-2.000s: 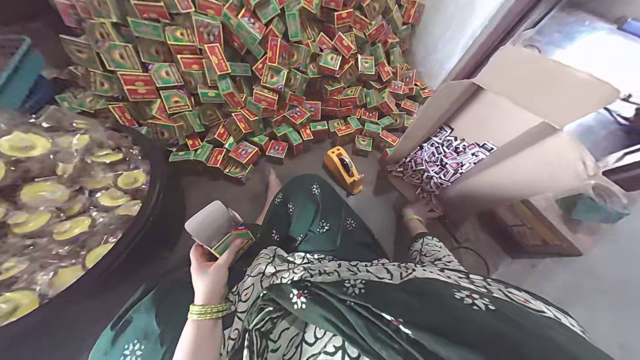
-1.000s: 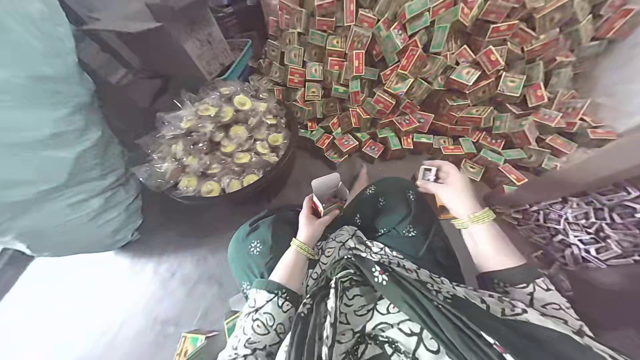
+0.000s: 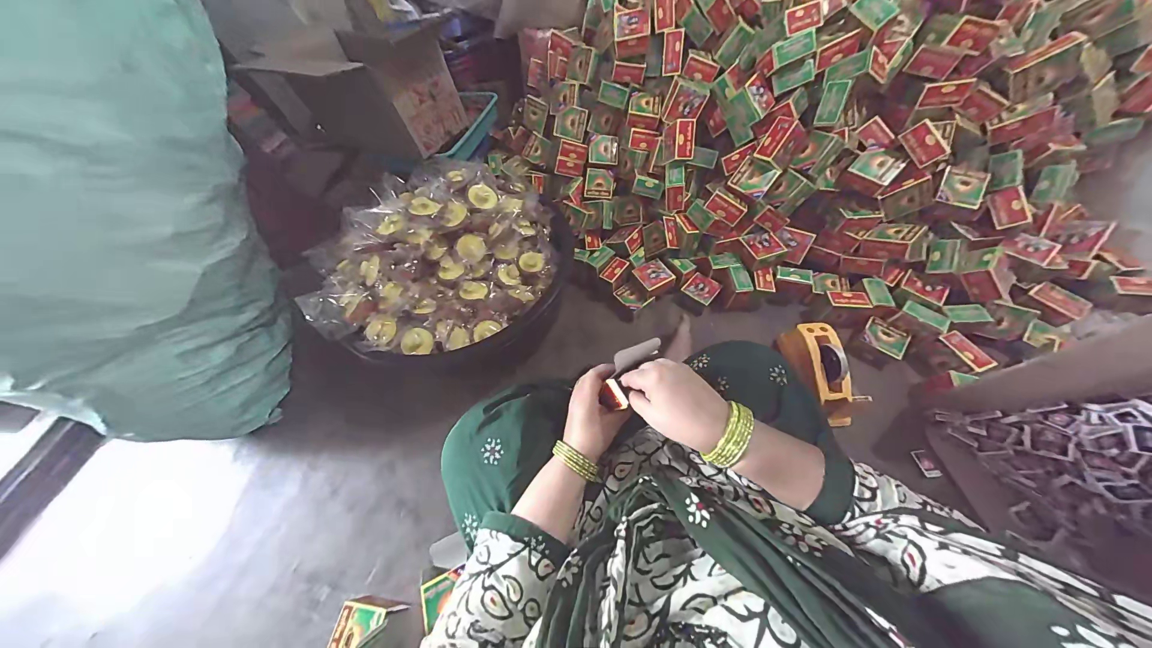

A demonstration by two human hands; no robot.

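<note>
Above my lap, my left hand (image 3: 591, 416) is closed around a small cardboard box (image 3: 615, 394) whose flap stands up. My right hand (image 3: 677, 401) is at the mouth of the same box, its fingertips bent down against the opening; whether something is between them is hidden. Beyond my right knee a yellow tape dispenser (image 3: 823, 367) rests on the floor. A heap of red and green printed boxes (image 3: 774, 180) spreads ahead of me. To the right, a carton (image 3: 1035, 360) contains many small picture cards (image 3: 1071, 459).
A black tub (image 3: 513, 337) is heaped with plastic-wrapped items with yellow round parts (image 3: 450, 261). A large pale green sack (image 3: 135, 225) bulges at the left, near an open carton (image 3: 396, 99). Two printed boxes (image 3: 364, 621) lie by my left side. One small card (image 3: 925, 463) lies beside the right carton.
My right hand was at the card carton, then came back holding a small card, and is now at the box in my left hand. The view has swung left.
</note>
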